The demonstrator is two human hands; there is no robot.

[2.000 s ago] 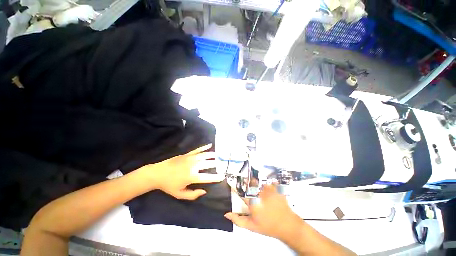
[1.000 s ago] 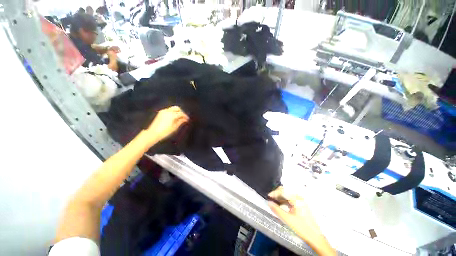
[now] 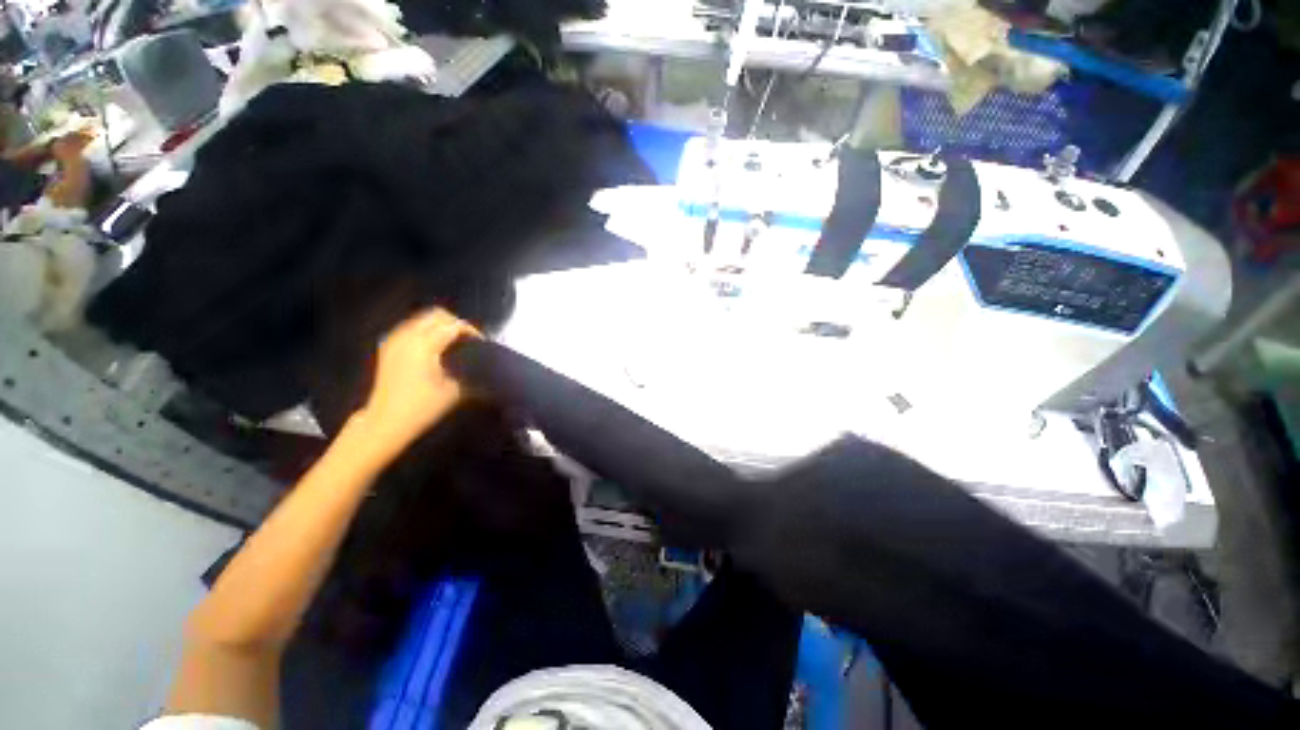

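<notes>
My left hand [image 3: 415, 374] is closed on the edge of a black garment [image 3: 912, 571] left of centre. The garment is stretched from this hand in a long band across the front of the table to the lower right edge. My right hand is not in view. A large black cloth heap [image 3: 328, 214] lies behind my left hand, left of the sewing machine. The white sewing machine [image 3: 1069, 235] has a blue stripe and a dark control panel; no cloth shows at its needle area.
Two black fabric strips [image 3: 851, 214] hang over the machine head. A perforated grey metal rail [image 3: 129, 435] runs at the left. A blue crate [image 3: 428, 649] is below. Another person's hand [image 3: 64, 154] shows at the upper left. A white round object [image 3: 587, 702] is at the bottom.
The black garment has been drawn off the table's left side and stretched toward the lower right. My right hand has left the picture. The view has turned right.
</notes>
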